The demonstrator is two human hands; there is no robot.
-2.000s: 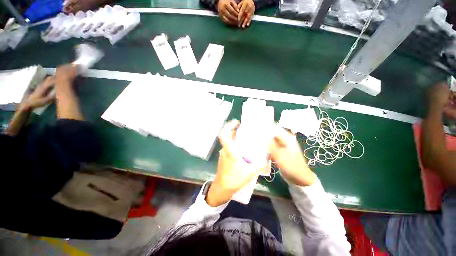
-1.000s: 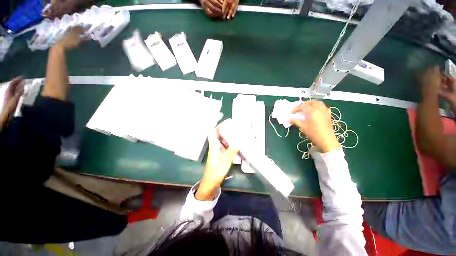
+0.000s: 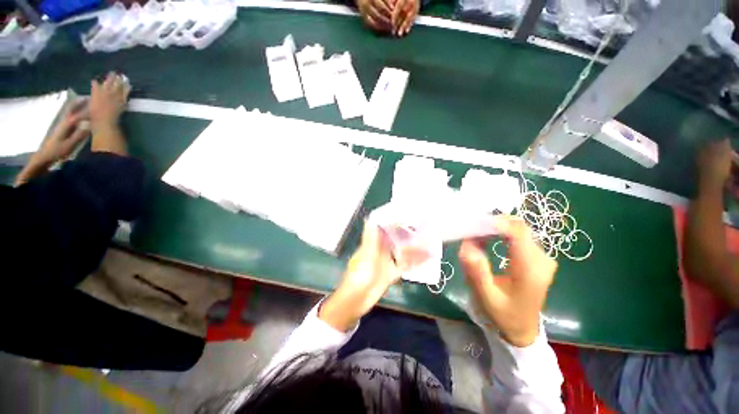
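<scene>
My left hand (image 3: 369, 273) holds a white carton (image 3: 411, 245) whose open end faces me, blurred and pinkish inside. My right hand (image 3: 516, 279) pinches a small white corded piece (image 3: 476, 227) between thumb and fingers, its other end at the carton's opening. A cord loop hangs below the carton. Flat white stacks (image 3: 420, 179) lie behind my hands. More small white pieces (image 3: 489, 189) lie right of them, with tangled thin cords (image 3: 559, 225) spilling to the right. A packed row of white cartons (image 3: 271, 178) lies on the bench to the left.
Several loose cartons (image 3: 348, 84) lie on the belt beyond the white strip (image 3: 454, 152). A slanting grey post (image 3: 624, 81) stands at right, with one carton (image 3: 630, 144) behind it. White trays (image 3: 158, 26) lie far left. Co-workers' hands show at left, right and opposite.
My right hand has come back from the small pieces with one to the carton. My left hand has turned the carton's opening towards me. Another loose carton now lies on the belt than two seconds ago.
</scene>
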